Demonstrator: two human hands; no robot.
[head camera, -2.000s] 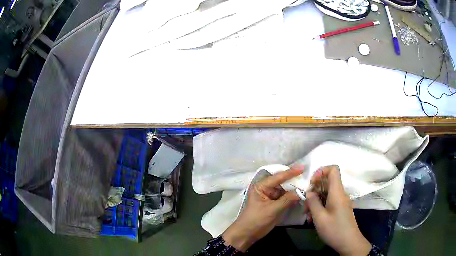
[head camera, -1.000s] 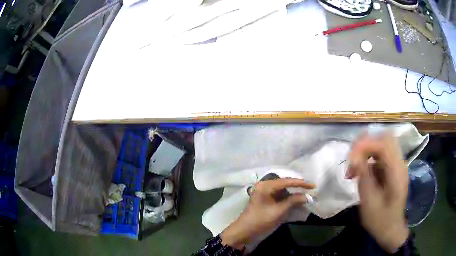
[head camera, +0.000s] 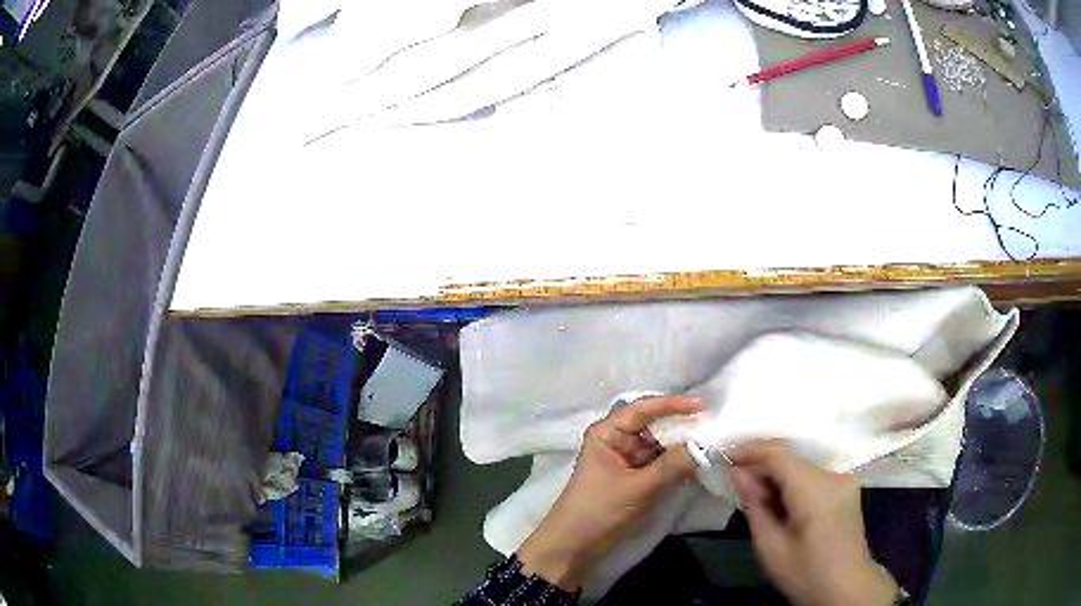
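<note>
A cream garment (head camera: 533, 379) hangs over my lap below the table edge. My left hand (head camera: 622, 479) pinches a fold of it, with a white button (head camera: 698, 453) standing at the fingertips. My right hand (head camera: 800, 509) is close beside the button on its right, thumb and fingertips together. A thin glint shows between the fingertips and the button, perhaps a needle. Thread is too fine to make out. What lies inside the curled fingers of my right hand is hidden.
The white table (head camera: 474, 225) holds more cream cloth, a grey mat (head camera: 818, 89) with a red pencil (head camera: 818, 59), a pen (head camera: 922, 59), loose white buttons, and dark thread (head camera: 1002, 213). A grey bin (head camera: 166, 213) and blue crate (head camera: 296, 521) stand left; a clear tub (head camera: 1002, 450) is right.
My right hand was raised and blurred to the right a second ago; it is now back down at the button. My left hand still holds the cloth, slightly further left.
</note>
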